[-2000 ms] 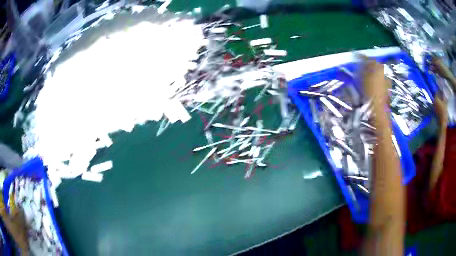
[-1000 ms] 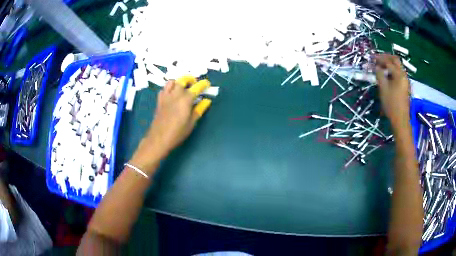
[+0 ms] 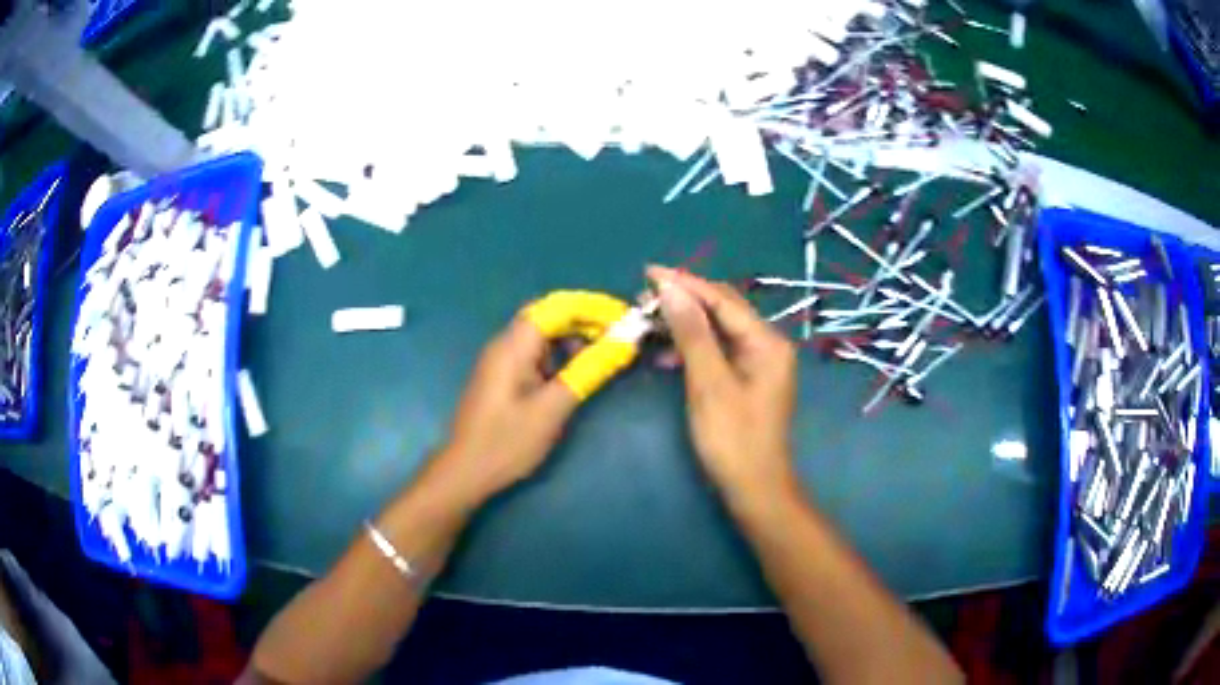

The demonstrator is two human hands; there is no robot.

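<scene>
My left hand [image 3: 535, 375], with yellow finger cots on thumb and fingers, holds a white sleeve [image 3: 630, 325] at the middle of the bench. My right hand [image 3: 729, 361] is close beside it, its thumb and fingertips pinching a thin wired stem [image 3: 652, 305] at the sleeve's end. How far the stem is inside cannot be told. Fine red wires show near the right fingertips. A pile of white sleeves [image 3: 535, 80] lies beyond the hands. Loose wired stems [image 3: 896, 288] lie tangled to the right. A single white sleeve [image 3: 367, 319] lies left of my left hand.
A blue tray [image 3: 244, 402] at the left holds white assemblies with dark caps. A blue tray [image 3: 1064, 442] at the right holds silver tubes. Another blue tray is cut off at the far left. The green bench top [image 3: 401, 468] has a curved front edge near me.
My left hand has moved from the pile's edge toward the bench middle. My right hand has come from the stem pile to meet it. A lone sleeve now lies at the left. The view has shifted.
</scene>
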